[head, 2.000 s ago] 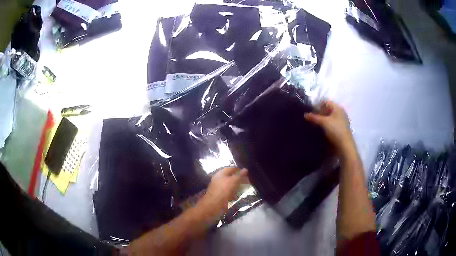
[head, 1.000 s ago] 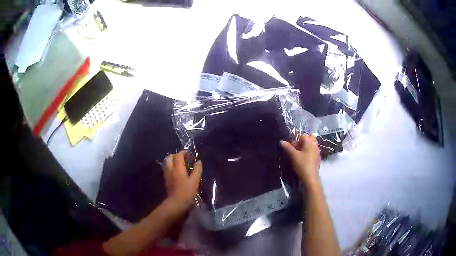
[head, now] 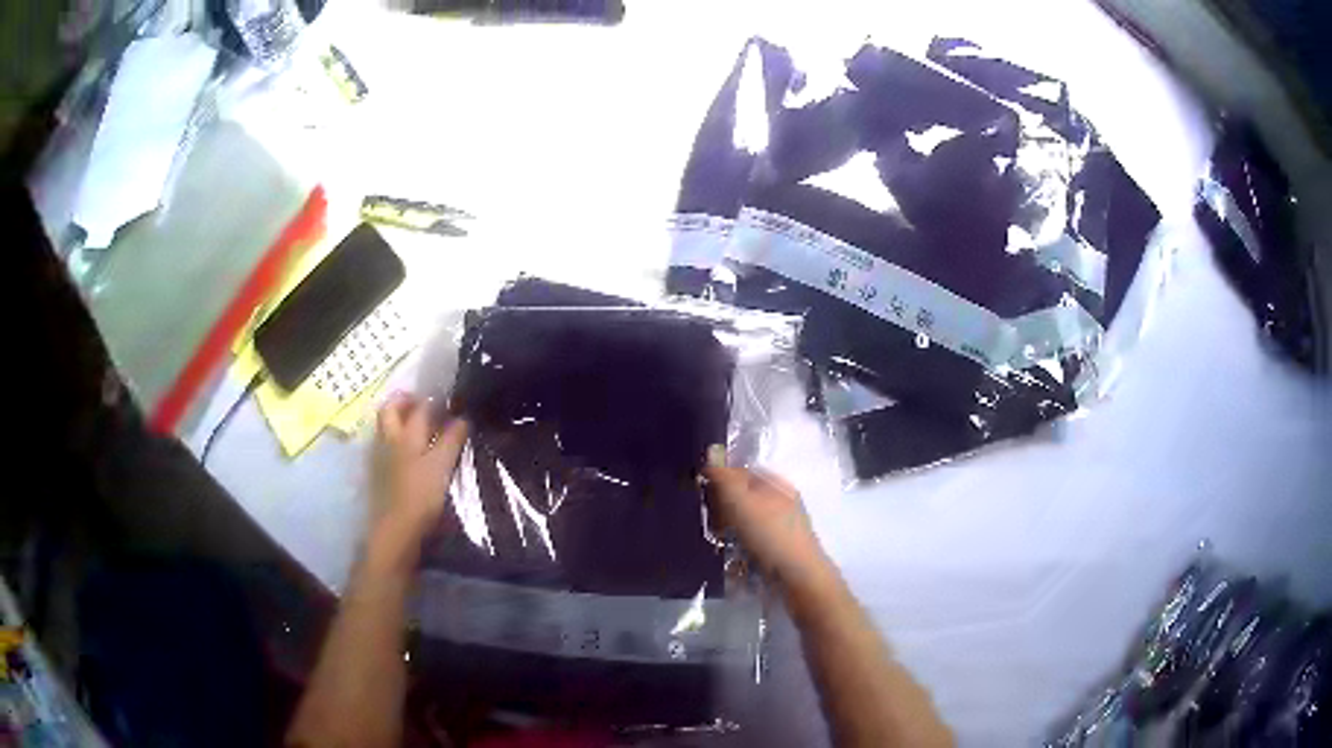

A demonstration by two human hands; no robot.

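Note:
A bagged garment [head: 599, 395], dark folded cloth in shiny clear plastic, lies in front of me. A pale printed band [head: 584, 621] crosses its near end. Another dark piece shows a little past its far edge. My left hand [head: 421, 460] is at its left edge, fingers bent against the plastic. My right hand [head: 752, 504] pinches its right edge between thumb and fingers. Loose plastic stands out beyond the cloth on the right. What lies beneath is mostly hidden.
Loose overlapping bagged pieces [head: 906, 219] lie at the far right. Crinkled bundles [head: 1198, 665] stand at the lower right. A phone [head: 330, 307] with a cable lies on yellow sheets [head: 292, 421], beside a red-edged greenish folder [head: 183, 278]. Another dark piece [head: 1259, 241] is at the right.
The bagged garment came from the right and now lies over the left dark piece, roughly lined up with it. Both hands moved left with it. The view has shifted slightly.

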